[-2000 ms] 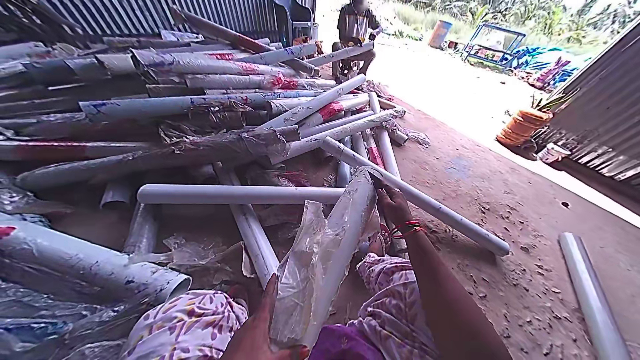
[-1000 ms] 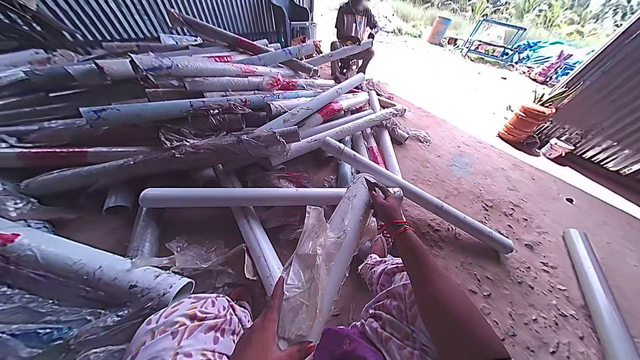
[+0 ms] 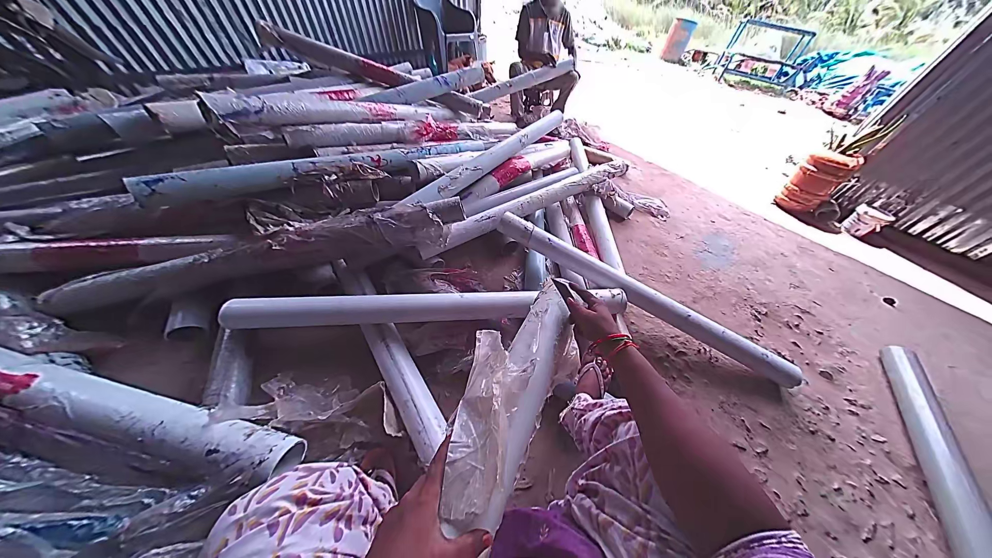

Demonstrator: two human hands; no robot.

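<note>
A white tube (image 3: 521, 403) partly wrapped in torn clear plastic film (image 3: 474, 430) slants up from my lap, between my knees. My left hand (image 3: 425, 508) grips its near end from the left, thumb across the bottom. At its far end my right hand (image 3: 593, 314), with red bangles at the wrist, holds a dark, thin object (image 3: 571, 293) against the film; what it is cannot be told. Just behind that end, a bare white tube (image 3: 372, 308) lies crosswise, and another long tube (image 3: 659, 298) slants down to the right.
A large pile of plastic-wrapped tubes (image 3: 256, 178) fills the left and middle. A wide tube (image 3: 155, 411) lies near my left knee, a loose one (image 3: 942, 457) at the far right. A person (image 3: 545, 46) sits behind the pile. Orange coiled material (image 3: 818, 182) stands by the corrugated wall (image 3: 942, 147).
</note>
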